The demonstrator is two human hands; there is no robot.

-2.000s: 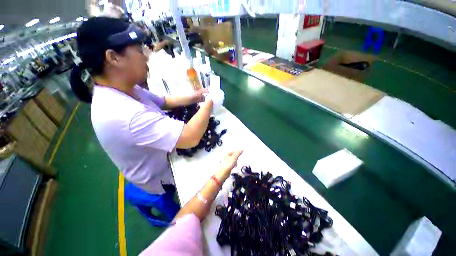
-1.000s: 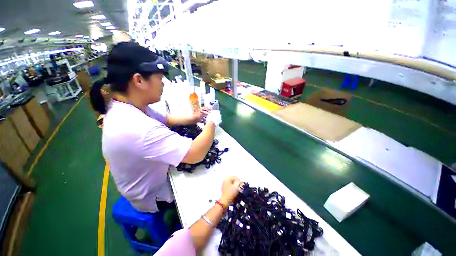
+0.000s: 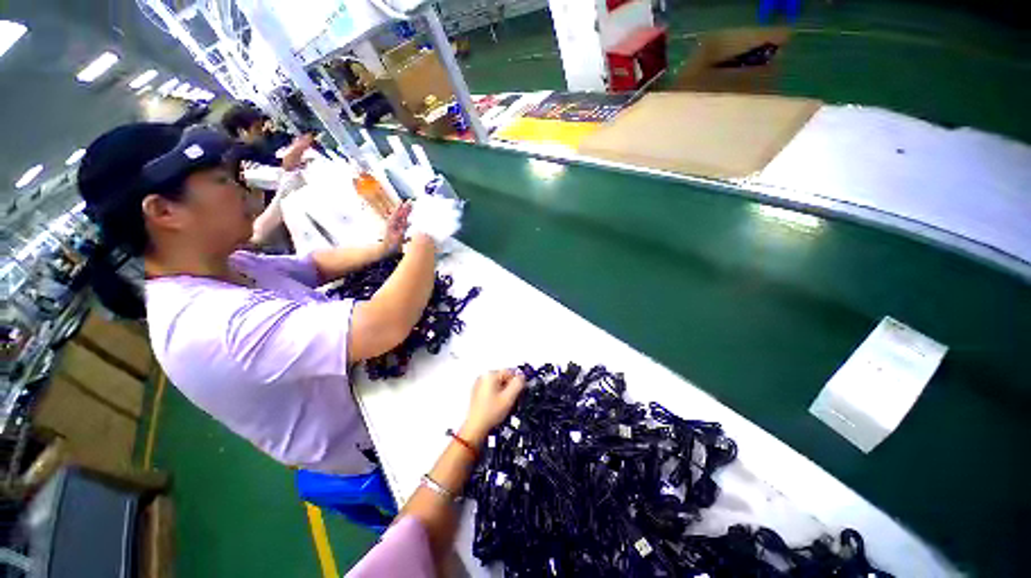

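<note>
A large heap of black charging cables (image 3: 599, 474) with small pale plugs lies on the white ledge in front of me. One of my hands, the left by its arm (image 3: 494, 401), is at the heap's far left edge with its fingers curled. Whether it holds a cable cannot be told. My right hand is not in view. A white packing box (image 3: 880, 384) lies on the green conveyor belt (image 3: 633, 271), to the right of the heap.
A neighbour in a light purple shirt (image 3: 254, 350) works at the left beside a second cable pile (image 3: 424, 322), a white glove (image 3: 435, 217) on one hand. An orange bottle (image 3: 373, 194) stands beyond. Brown board (image 3: 701, 130) and white sheets lie across the belt.
The view has tilted and shifted. Only one white box shows on the belt now, where two showed before. My left hand remains at the heap's edge, fingers curled.
</note>
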